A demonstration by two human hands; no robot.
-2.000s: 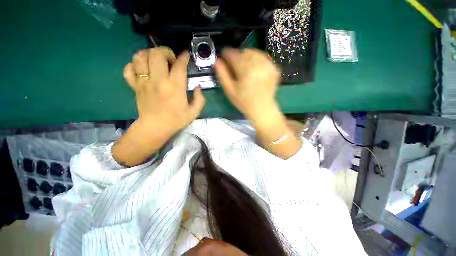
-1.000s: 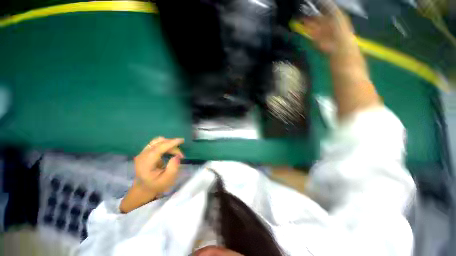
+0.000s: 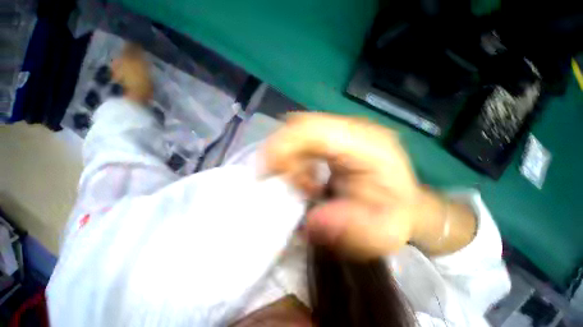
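My left hand [image 3: 133, 75] is small and blurred at the upper left, over the blister tray [image 3: 185, 105] with its rows of black parts. Whether it holds a part is not clear. My right hand [image 3: 371, 182] is large and blurred near the camera, in front of my chest. Its fingers are curled, with a pale spot and a dark area between them; I cannot tell whether that is a module. The press [image 3: 415, 57] stands dark at the upper right, with the silver strip of its base plate [image 3: 403, 114] at its front edge.
The black parts tray [image 3: 476, 144] with its glittering heap [image 3: 511, 105] is right of the press. A small clear plastic bag [image 3: 535, 161] lies beside it on the green mat [image 3: 287, 45]. A tan surface [image 3: 38, 169] is at the left, grey equipment at the lower right.
The view has swung left, so the press and parts tray sit at the upper right. My left hand has moved out over the blister tray. My right hand has come back from beyond the press to my chest.
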